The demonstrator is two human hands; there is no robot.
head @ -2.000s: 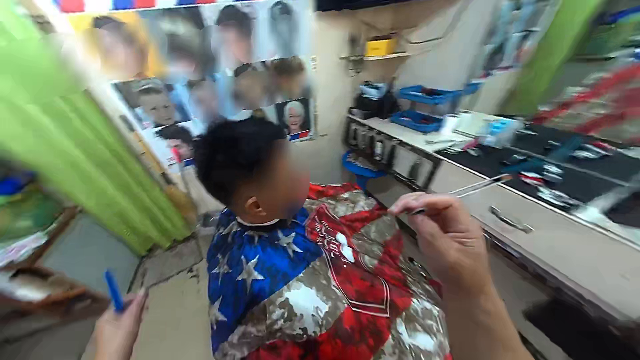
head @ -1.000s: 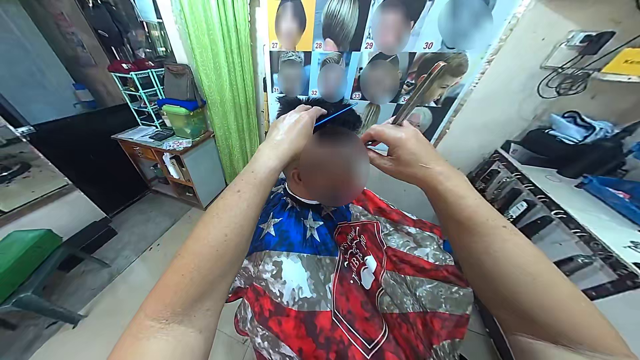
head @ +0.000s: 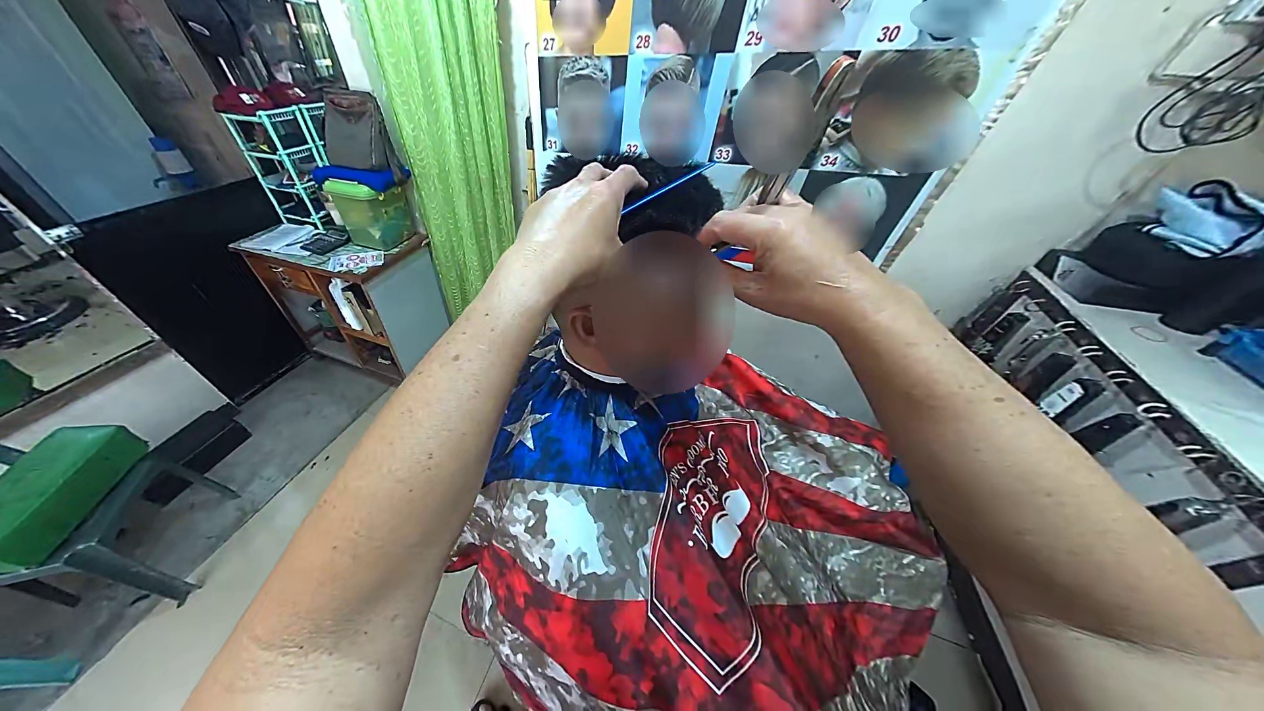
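A seated person's dark hair [head: 671, 202] is between my hands, and a barber cape [head: 602, 533] with stars and red stripes covers the body. My left hand [head: 583, 222] rests at the top of the head, shut on a blue comb [head: 671, 188] whose thin edge slants up to the right across the hair. On the other side of the head, my right hand [head: 790, 252] holds a slim metal tool [head: 772, 188], which looks like haircutting scissors; its handles point up and the rest is hidden by the hand. A small red, white and blue item shows under the right fingers.
Haircut posters [head: 681, 109] hang on the wall ahead, beside a green curtain [head: 434, 128]. At the left are a wooden desk [head: 395, 262] and a chair with a green cushion [head: 74, 494]. A counter [head: 1165, 355] with dark items in a rack runs along the right.
Two seconds ago my hands were apart and away from the head, the comb in the left and the metal tool in the right. Both are now at the hair. The view has swung.
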